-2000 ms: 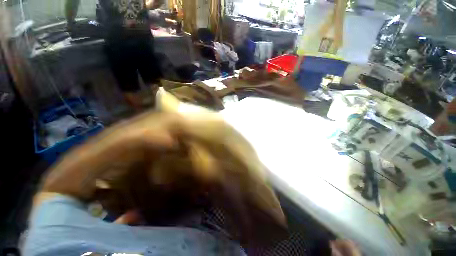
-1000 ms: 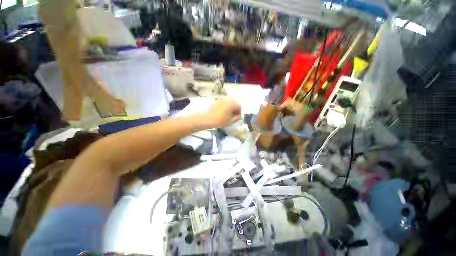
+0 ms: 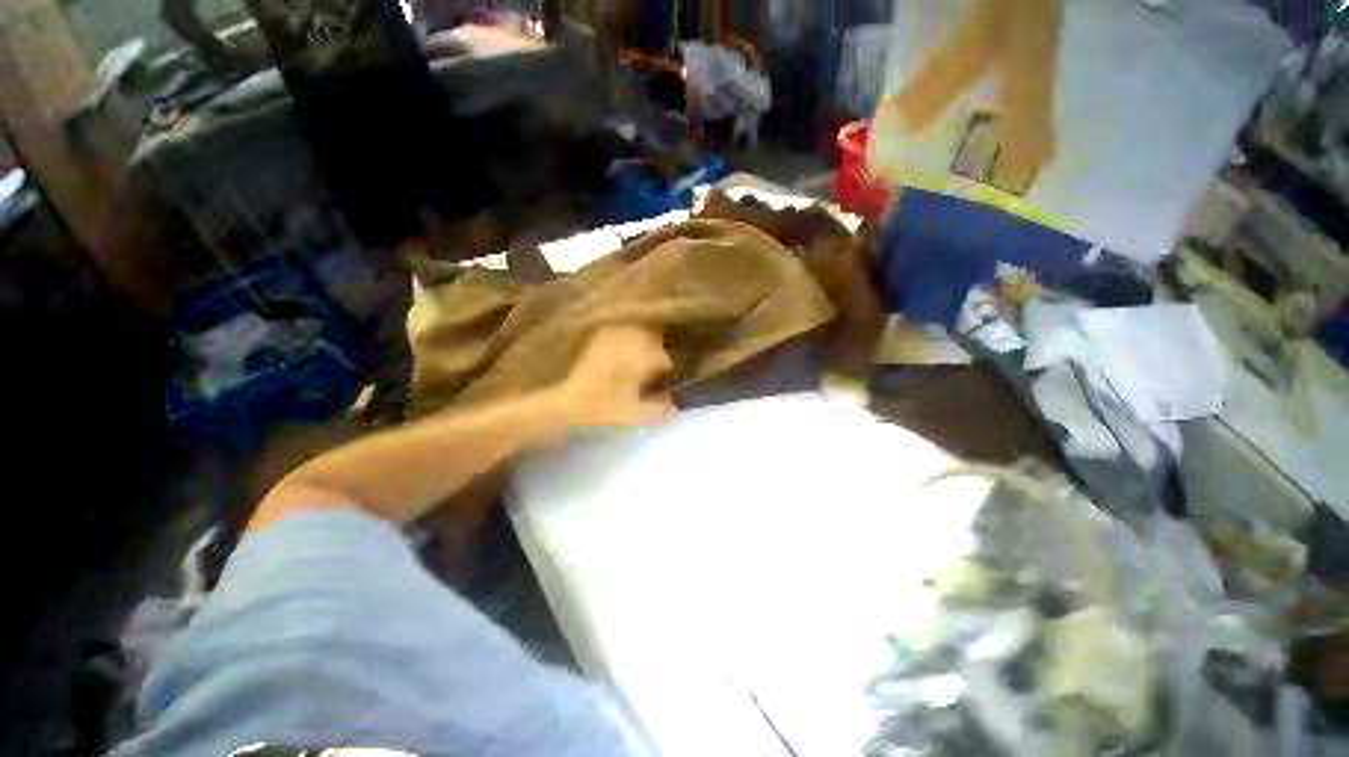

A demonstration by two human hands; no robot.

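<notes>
A tan-brown cloth panel (image 3: 592, 311) lies in loose folds at the far left end of the white table (image 3: 740, 518). Darker brown cloth (image 3: 947, 407) lies to its right at the table's far edge. My left hand (image 3: 624, 379) reaches from the lower left and rests at the near edge of the tan cloth. The hand is blurred, so whether its fingers hold the cloth is unclear. My right hand is not in view.
The sewing machine (image 3: 1036, 636) is a blur at the lower right. A blue crate (image 3: 259, 355) stands on the floor at left. A dark-clothed person (image 3: 363, 133) stands beyond it. A red container (image 3: 858, 170) is at the back. White sheets hang at upper right.
The tan cloth, held near my body two seconds ago, now lies at the table's far left. My left hand has moved from above the machine to this cloth, and the view has swung left.
</notes>
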